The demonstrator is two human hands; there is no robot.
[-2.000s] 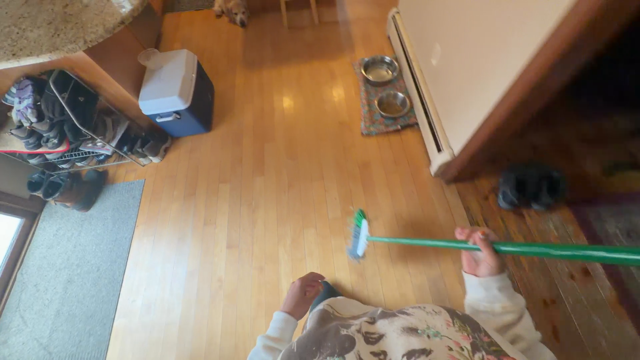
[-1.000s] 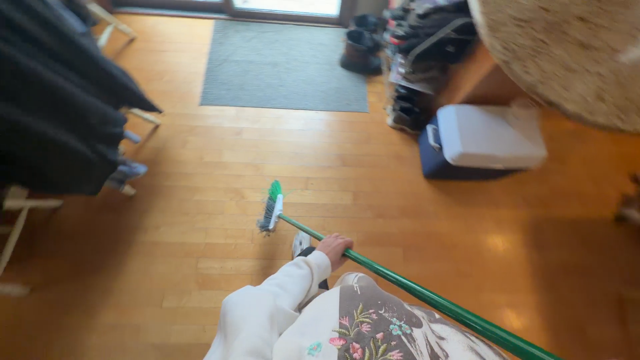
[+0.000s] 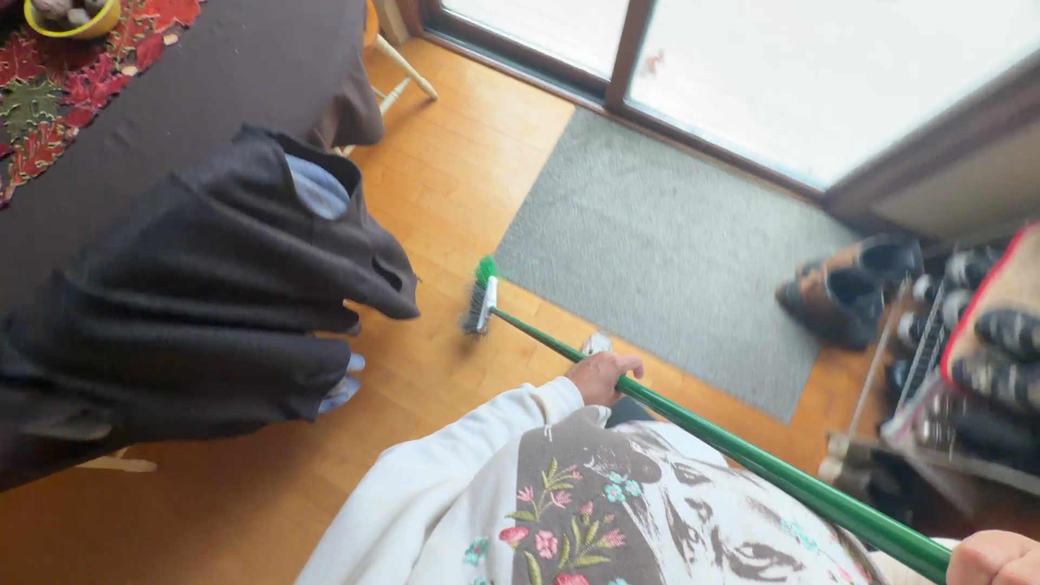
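A broom with a green handle (image 3: 756,459) crosses the view slantwise in front of my body. Its white and green head with dark bristles (image 3: 481,301) is over the wood floor, close to the corner of the grey mat. My left hand (image 3: 601,378) is closed around the lower part of the handle. At the bottom right edge, my right hand (image 3: 995,559) grips the upper end and is partly cut off by the frame. The tip of my shoe (image 3: 597,343) shows just beyond my left hand.
A grey mat (image 3: 666,252) lies before a sliding glass door (image 3: 731,73). Boots (image 3: 845,288) stand at its right end, beside a shoe rack (image 3: 934,455). On the left, a dark jacket (image 3: 203,309) drapes beside a table with a dark cloth (image 3: 219,81); chair legs (image 3: 406,73) stick out.
The view has swung round from the cooler and pet bowls to the door and the table. My left hand, off the broom two seconds ago, now holds its handle.
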